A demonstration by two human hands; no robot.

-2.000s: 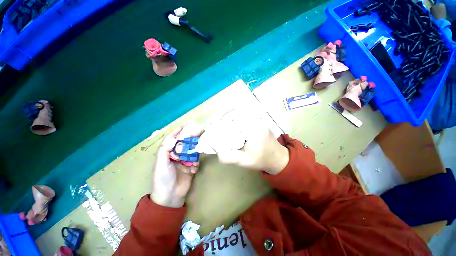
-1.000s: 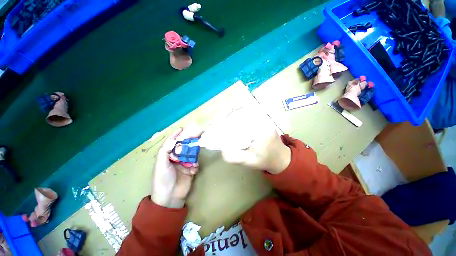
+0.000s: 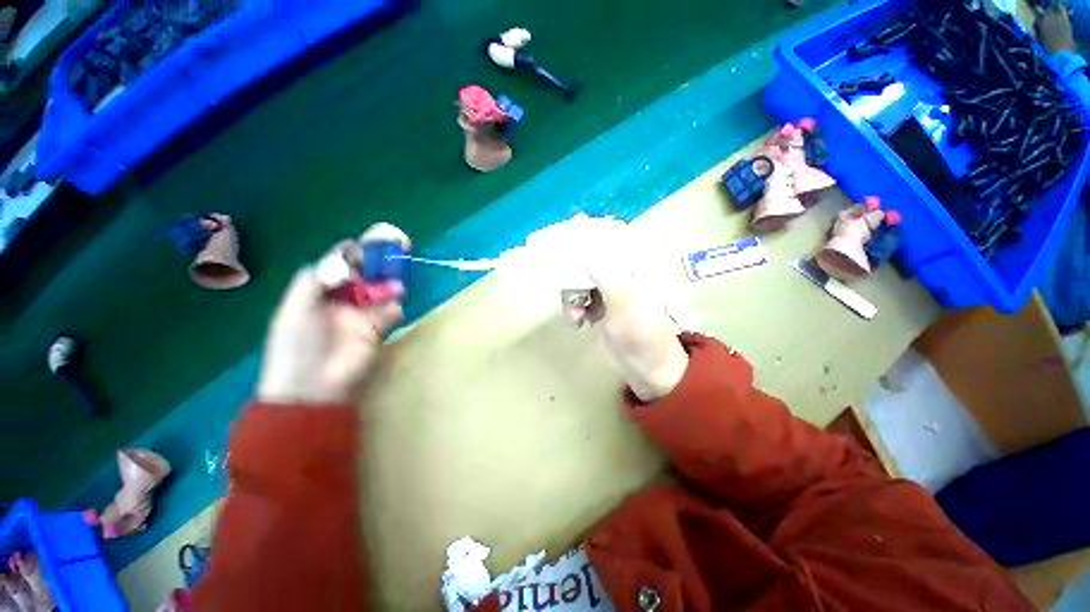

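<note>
My left hand [image 3: 313,335] holds a peach figurine body with a coral-pink trim [image 3: 367,293] and a dark blue handbag piece [image 3: 385,263]; it is slightly blurred near the belt's edge. My right hand [image 3: 628,329] is closed around a white glue bottle [image 3: 562,254], which is overexposed, so its outline is partly lost. The bottle's thin nozzle [image 3: 472,264] points left at the handbag piece, and a thin pale line, like a glue thread, runs between them.
More figurine bodies lie on the green belt [image 3: 299,155] and beside the right blue bin [image 3: 891,197] of black parts. A printed packet [image 3: 726,259] and a short pale-handled tool [image 3: 837,288] lie on the cardboard mat [image 3: 490,418]. Crumpled tissue [image 3: 469,571] is at my waist.
My left hand has moved left and up with the figurine, away from the nozzle. My right hand has shifted slightly up with the bottle. The pieces on the belt have moved right.
</note>
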